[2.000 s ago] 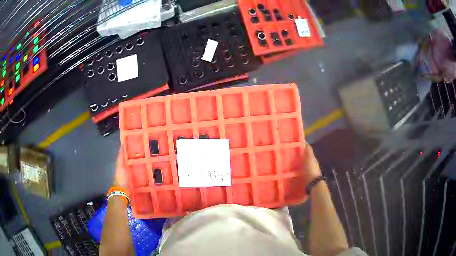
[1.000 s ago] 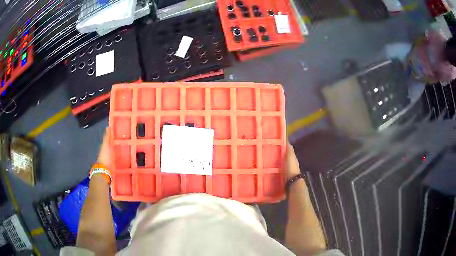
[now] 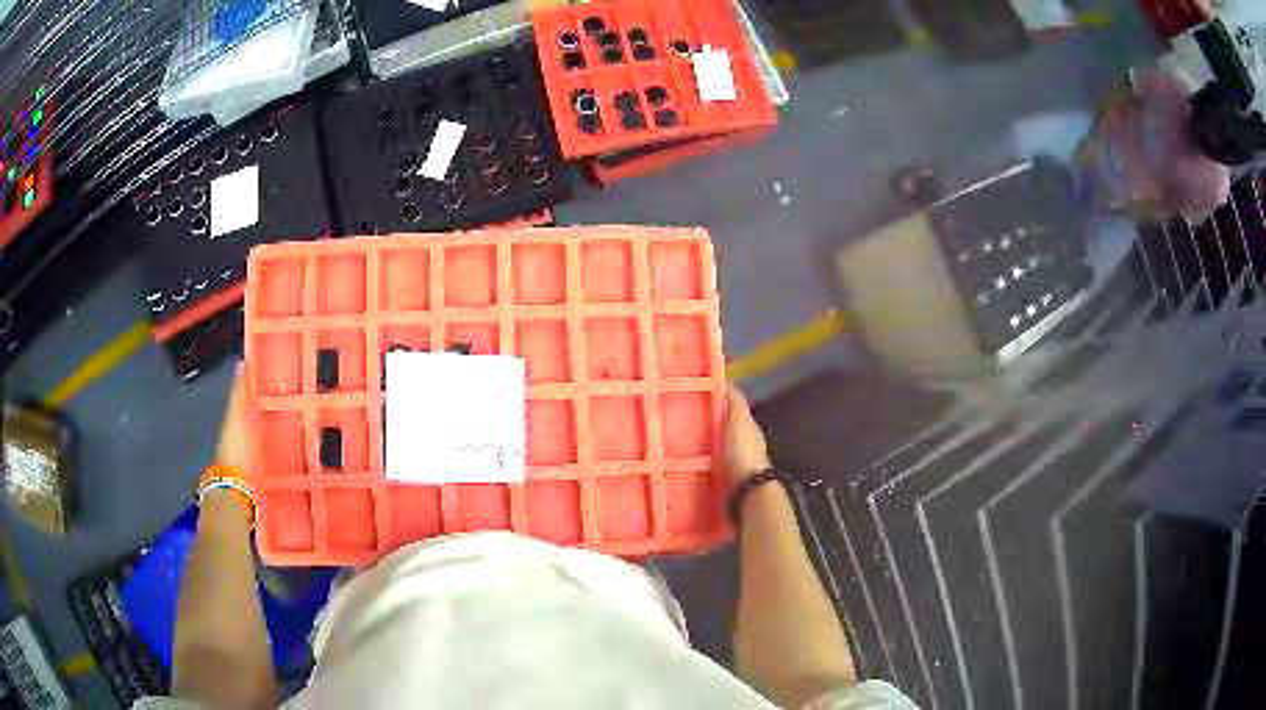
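Note:
A red compartment tray [image 3: 479, 257] is held level in front of my body. A white paper note [image 3: 456, 416] with faint handwriting lies on its middle pockets. Two small dark modules [image 3: 329, 369] sit in pockets left of the note, and the tops of more dark pieces show above its upper edge. My left hand [image 3: 238, 430] grips the tray's left side, with an orange and white band on the wrist. My right hand [image 3: 743, 438] grips its right side, with a dark bracelet. The fingers of both hands are mostly hidden by the tray.
Black trays [image 3: 442, 114] with round watches and notes, and a red tray [image 3: 653, 128] of watches, stand ahead. A black tray [image 3: 1020, 264] by a pale box is at right, near a person [image 3: 1159, 146]. Rack shelves [image 3: 1000, 555] line the lower right. A blue object [image 3: 160, 590] is lower left.
The tray, both hands and the surroundings have shifted left in the picture. More of the right-hand rack shows. Both hands still hold the tray, and the note stays on it.

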